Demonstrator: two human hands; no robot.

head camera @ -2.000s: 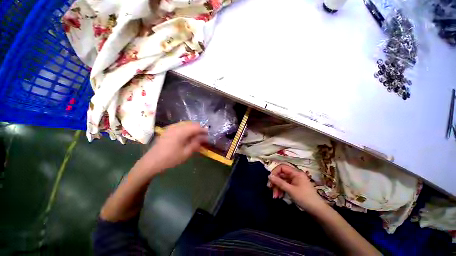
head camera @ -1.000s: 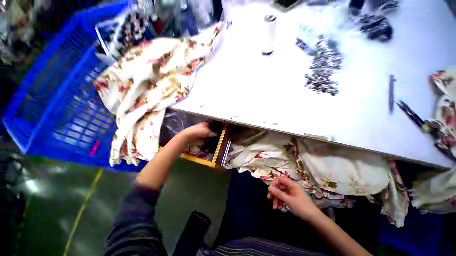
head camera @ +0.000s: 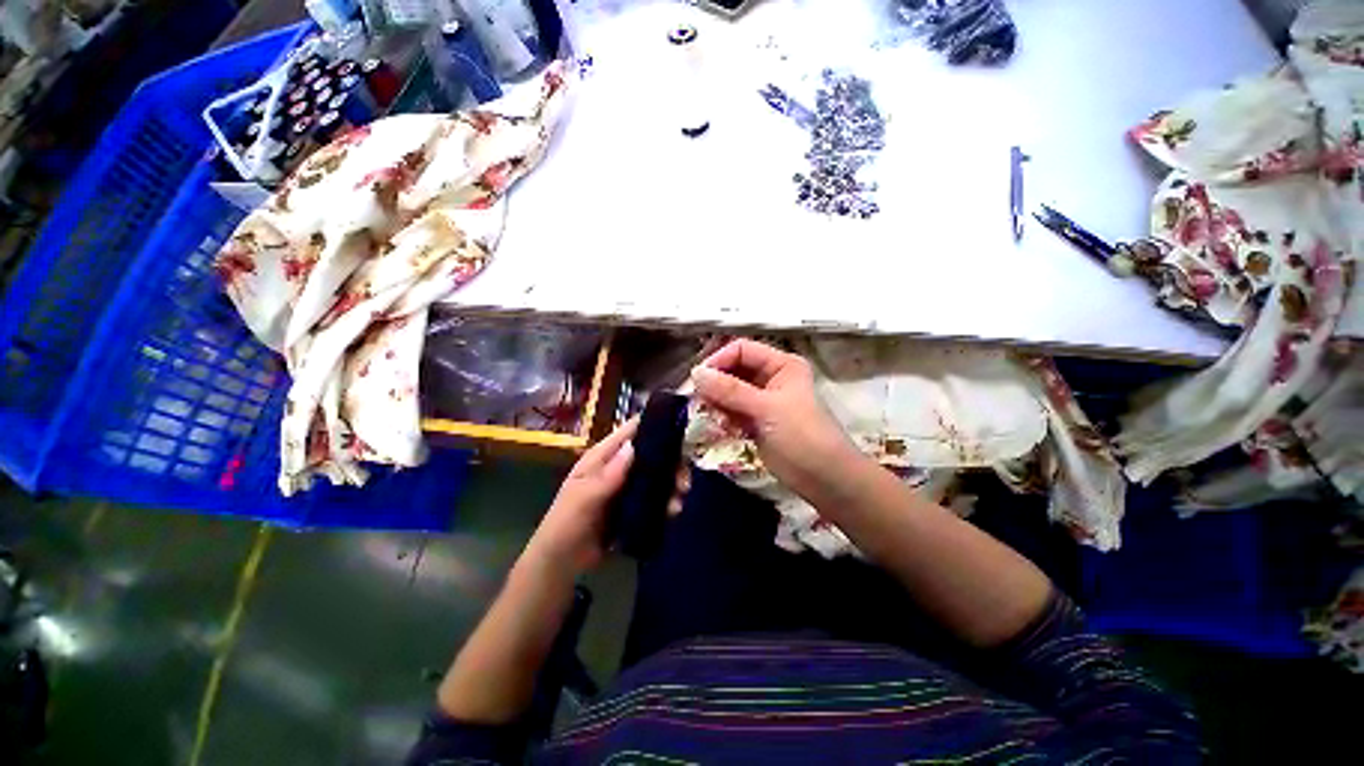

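My left hand [head camera: 581,497] holds a long black object [head camera: 649,476] upright in front of my body, beside the open drawer [head camera: 509,436]. What the black object is cannot be told. My right hand [head camera: 760,401] is just right of its top end, with thumb and fingertips pinched together. Anything fine between the fingertips is too small to tell. A cream floral garment [head camera: 957,407] lies under the table edge, behind and right of my right hand. The drawer holds crumpled clear plastic.
The white table [head camera: 658,240] bears a heap of small dark-silver pieces [head camera: 842,150], a slim pen-like tool [head camera: 1017,192] and dark snips [head camera: 1080,234]. Another floral garment [head camera: 392,225] hangs over the left corner beside a blue crate [head camera: 165,374]. More floral cloth [head camera: 1272,285] lies right.
My left hand has come out of the drawer with the black object. My right hand has moved up and left beside it. The view has shifted, showing more of the table's right side.
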